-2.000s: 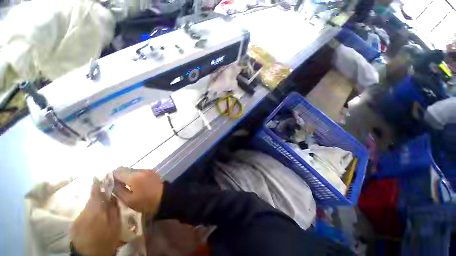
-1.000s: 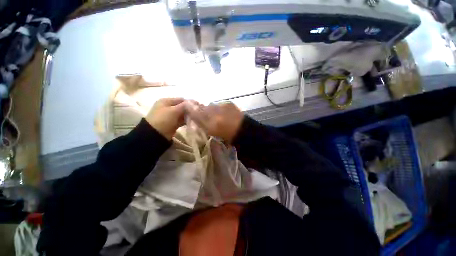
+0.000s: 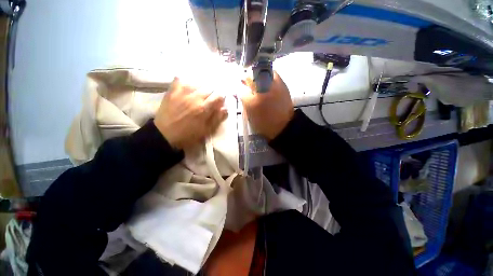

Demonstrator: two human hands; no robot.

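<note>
A pale beige garment (image 3: 116, 102) lies on the white machine table and hangs over its front edge onto my lap, with a white piece (image 3: 175, 232) at the bottom. My left hand (image 3: 192, 113) presses on the cloth left of the needle area, fingers bent. My right hand (image 3: 267, 108) holds the cloth edge just right of it, partly behind a grey machine part. A narrow strip of cloth runs down between my hands. The sewing machine head (image 3: 351, 29) is right above. The presser foot and needle are lost in the lamp's glare.
Yellow-handled scissors (image 3: 409, 116) lie on the table at the right, beside a dark phone (image 3: 331, 59) with a cable. A blue crate (image 3: 432, 188) with cloth scraps stands below the table's right side. The grey table edge (image 3: 46, 175) crosses in front of me.
The view has turned from the right and moved closer to the machine. My hands have gone from pinching the cloth near the table's front edge to holding it under the machine head.
</note>
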